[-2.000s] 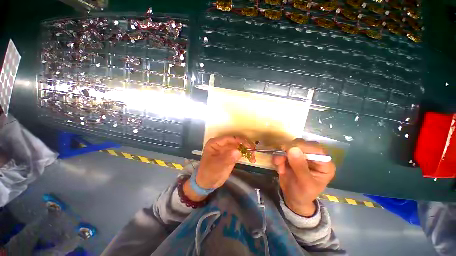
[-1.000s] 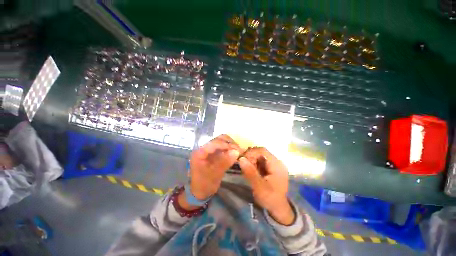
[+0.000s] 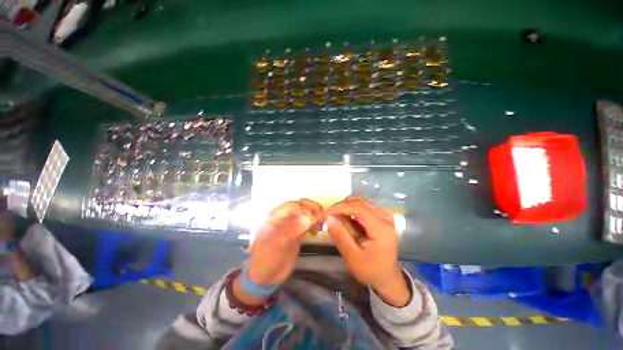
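My left hand [image 3: 277, 239], with a light blue band and dark red beads at the wrist, pinches a small amber part [image 3: 317, 227] over the near edge of the cream work sheet [image 3: 300, 183]. My right hand [image 3: 365, 239] meets it there, its thumb and index fingertips at the part. The fingers hide most of the part, and I cannot tell whether the right fingers grip it. No tool shows in the right hand. The right blister tray [image 3: 355, 133] holds amber parts in rows at its far side. The left blister tray [image 3: 164, 171] is cluttered with silver-pinkish parts.
A red bin [image 3: 567, 178] stands at the right. A perforated pale sheet [image 3: 50, 179] is at the far left, with a grey metal arm [image 3: 82, 74] above the left tray. A gridded tray [image 3: 610, 171] is at the right edge. Another person's sleeve [image 3: 48, 273] is at lower left.
The white-looking slim tool seen earlier in my right hand no longer shows. My right fingers have moved left to meet my left fingertips. The view has shifted, showing more of the bench's far side.
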